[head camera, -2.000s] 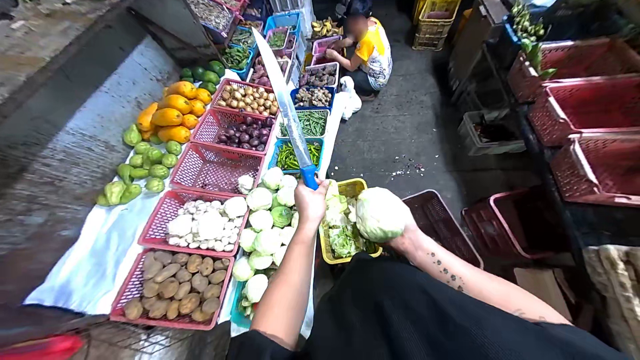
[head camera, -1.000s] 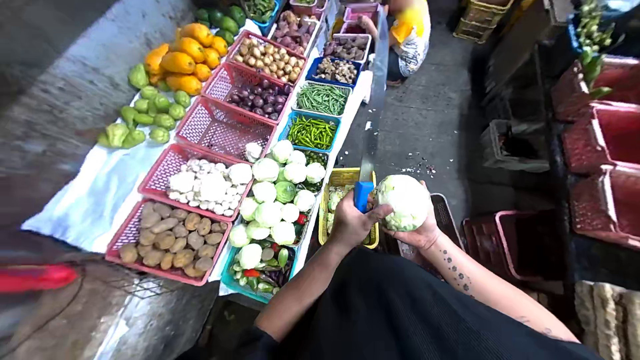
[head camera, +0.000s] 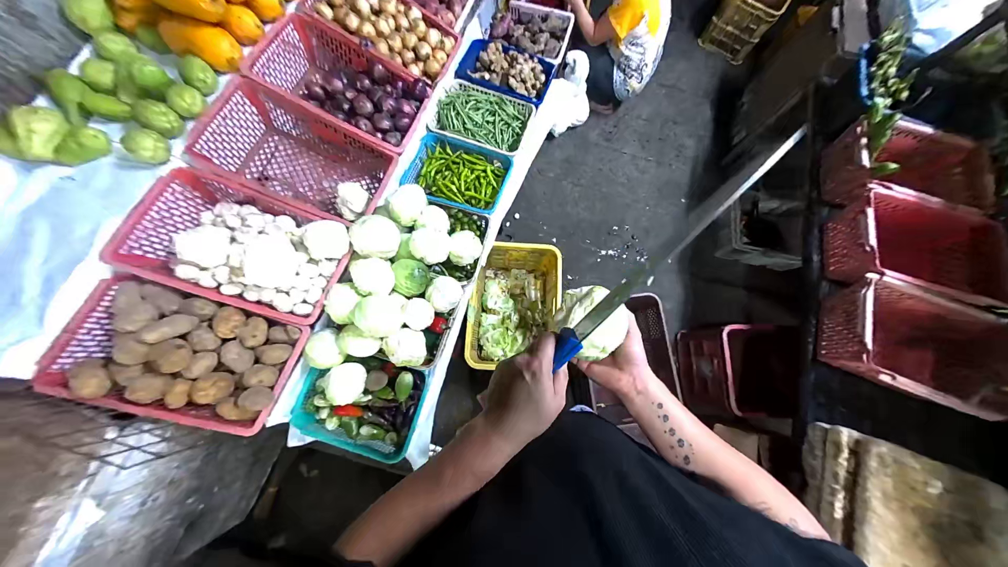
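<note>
A long-bladed knife (head camera: 693, 224) with a blue handle is gripped in my left hand (head camera: 526, 382). Its blade slants up to the right, across the pale green cabbage (head camera: 605, 335); whether it cuts in cannot be told. My right hand (head camera: 624, 364) holds that cabbage from below and the right, its fingers mostly hidden. Just left of the cabbage and lower down stands a yellow plastic crate (head camera: 475, 315) with cabbage leaves (head camera: 504, 315) in it. More cabbages (head camera: 378, 315) are heaped on the stall to the left.
Left are crates of potatoes (head camera: 201, 362), garlic (head camera: 260, 256), red onions (head camera: 370, 102), green chilies (head camera: 461, 175) and green beans (head camera: 484, 116). Red crates (head camera: 929, 236) line the right side. A person (head camera: 630, 39) crouches ahead, beside a white bag (head camera: 571, 90). Scraps lie on the floor (head camera: 591, 181).
The knife blade has swung from pointing up and away to slanting right over the cabbage. The left hand, apart from the cabbage two seconds ago, is now close against it.
</note>
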